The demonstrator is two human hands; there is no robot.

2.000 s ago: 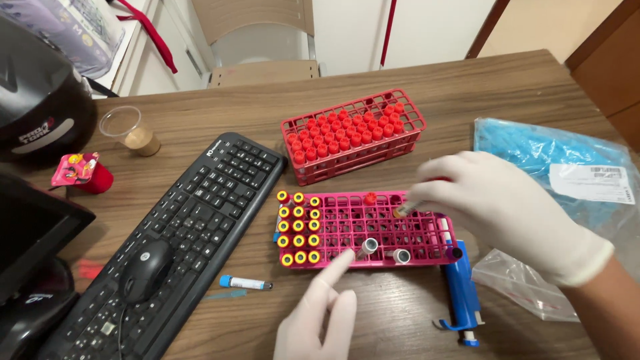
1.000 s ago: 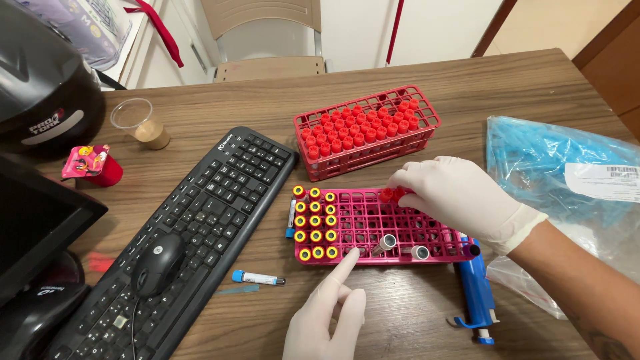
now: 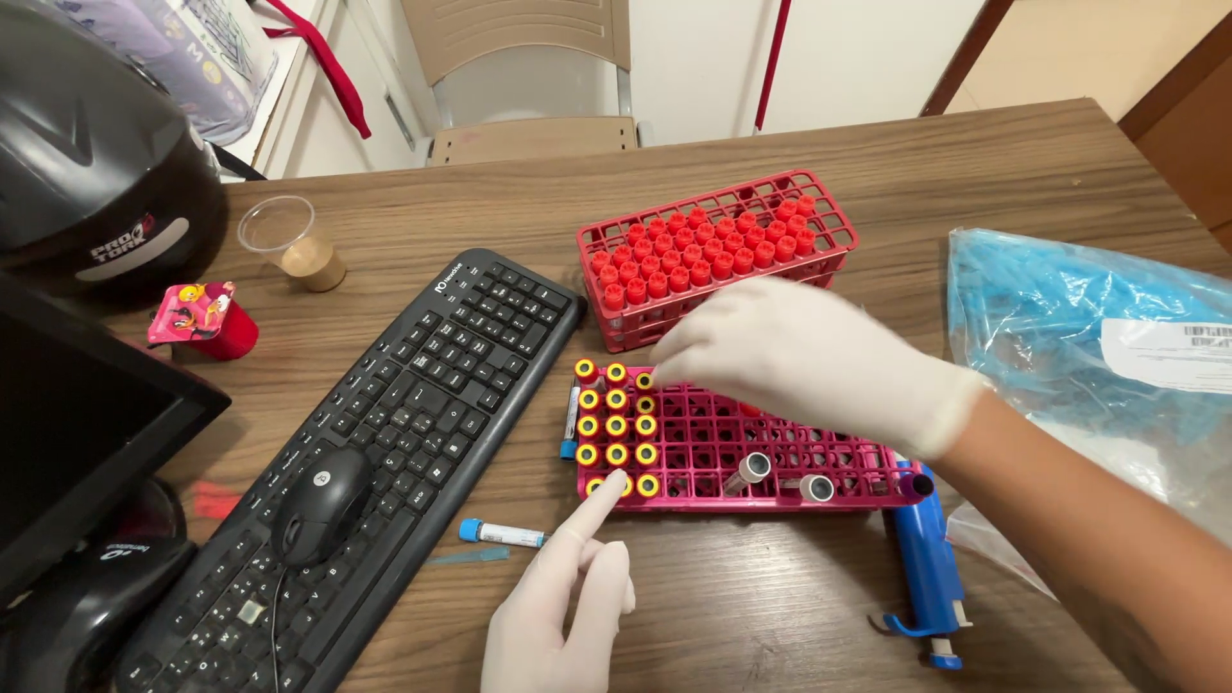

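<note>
My right hand, in a white glove, hangs over the magenta tube rack, its fingertips beside the yellow-capped tubes at the left end; whether it holds anything is hidden. My gloved left hand has its index fingertip at the rack's front left corner, by a yellow cap, and holds nothing. Two grey-capped tubes lean at the rack's front, and a dark-capped tube lies at its right corner. A red cap shows partly under my right hand. Behind stands a red rack of red-capped tubes.
A black keyboard with a mouse lies left. Near it are a blue-capped tube and a blue pipette tip. A blue pipette and a plastic bag of blue items are right. A plastic cup stands behind.
My right hand has moved left along the magenta rack, from its right half toward the yellow-capped tubes. A second ago it was at red caps in the rack. The left hand still points at the front edge.
</note>
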